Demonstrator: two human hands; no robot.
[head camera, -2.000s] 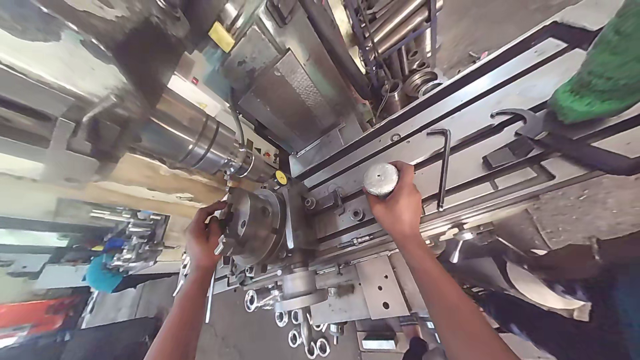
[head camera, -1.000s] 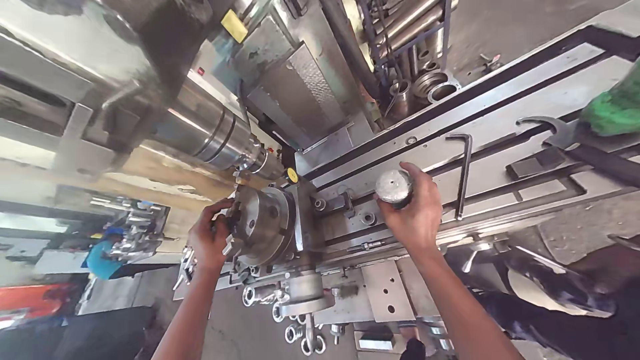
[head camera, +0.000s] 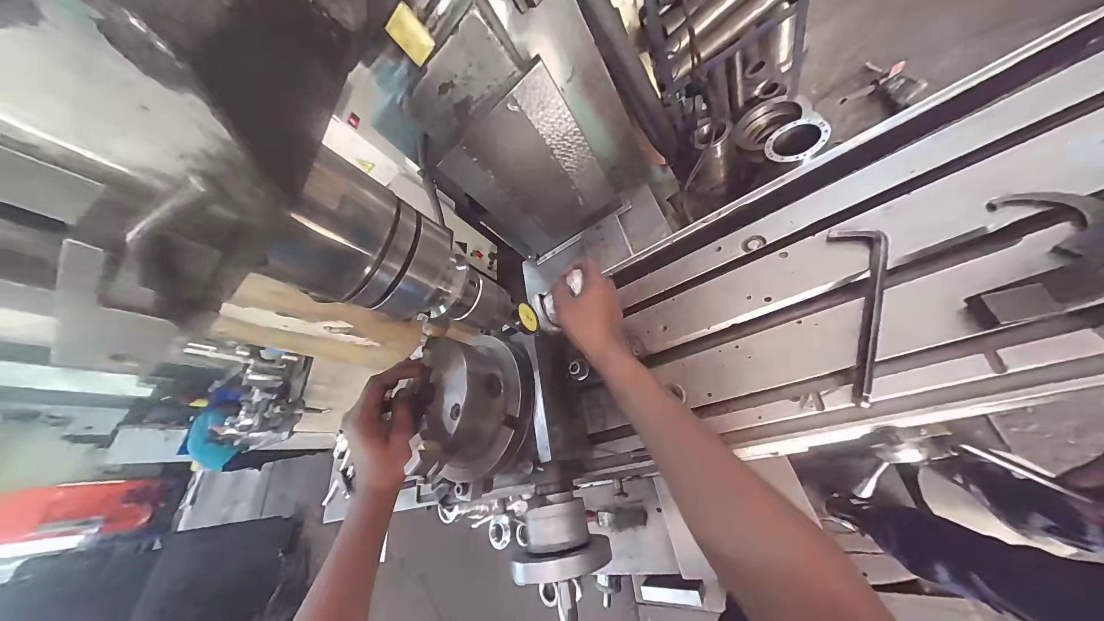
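A round metal chuck on a dividing head stands on edge on the milling machine's slotted table. My left hand is at the chuck's near face, its fingers curled around a dark part there, perhaps a jaw. My right hand reaches behind the chuck, near a yellow round disc, its fingers around a pale metal piece that they mostly hide. The machine's cylindrical spindle points toward the chuck from the upper left.
A hex key lies on the slotted table, with a hook spanner and a dark block at right. Metal rings and tubes stand beyond the table. A handwheel juts out below the chuck. A person is at far left.
My right hand has moved left and away from me, from above the slotted table to behind the chuck, carrying the round metal piece. My left hand stays at the chuck.
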